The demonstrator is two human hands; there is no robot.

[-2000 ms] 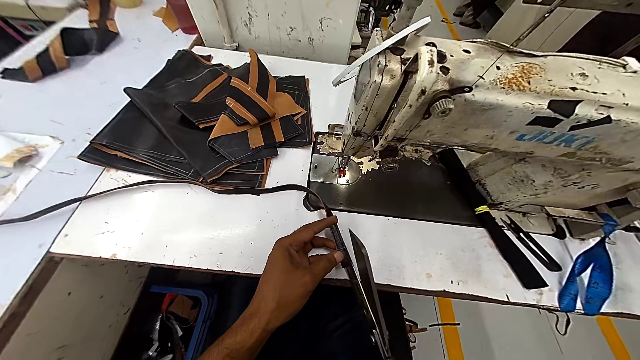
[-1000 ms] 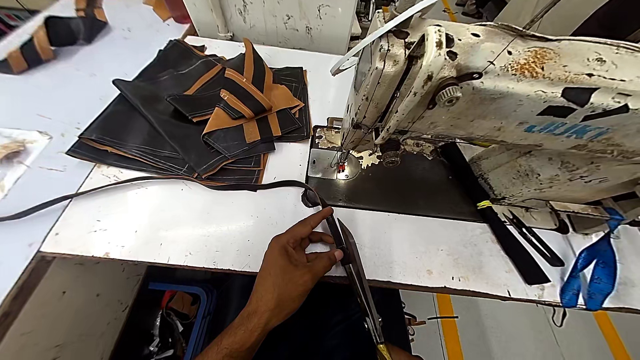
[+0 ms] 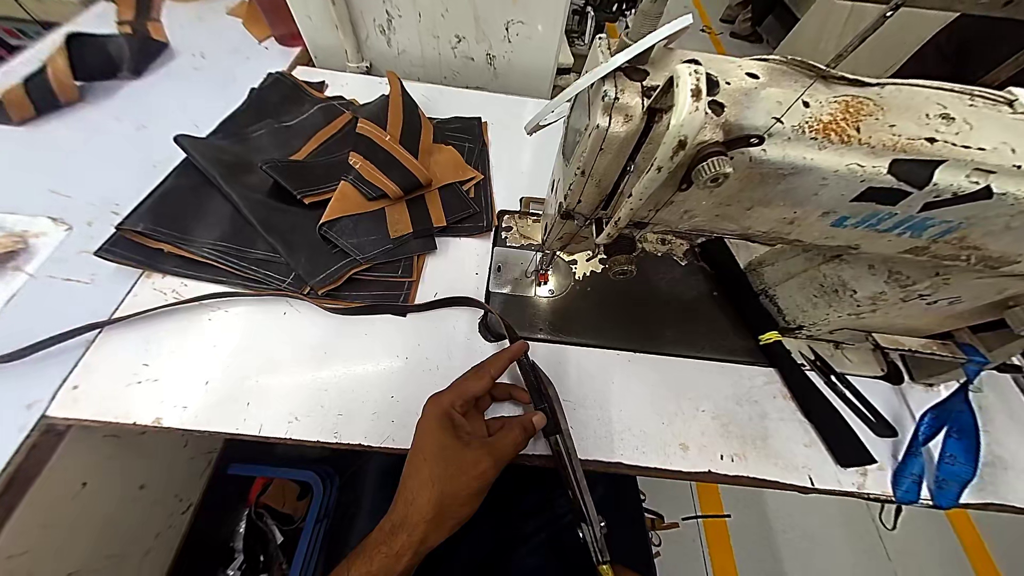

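Note:
My left hand (image 3: 472,440) pinches the end part of a long, thin dark leather strip (image 3: 376,306) at the table's front edge. The strip runs leftward across the white table, past the front of a pile of black and tan stitched leather pieces (image 3: 240,200). Beside my left fingers lie the long metal blades of scissors (image 3: 572,472), lined up along the strip and nearly together. Their handles reach the bottom edge of the view, where only a sliver of my right hand (image 3: 624,571) shows; its grip is mostly hidden.
A worn Juki sewing machine (image 3: 768,160) stands at the right on its dark bed (image 3: 640,312). Near it lie a black strip (image 3: 788,360), black thread snips (image 3: 852,392) and a blue fabric loop (image 3: 936,448). A blue-rimmed bin (image 3: 312,504) sits below the white table (image 3: 264,376).
The scissors' blades, spread apart two seconds ago, have come nearly together beside the strip. My left hand keeps its pinch on the strip.

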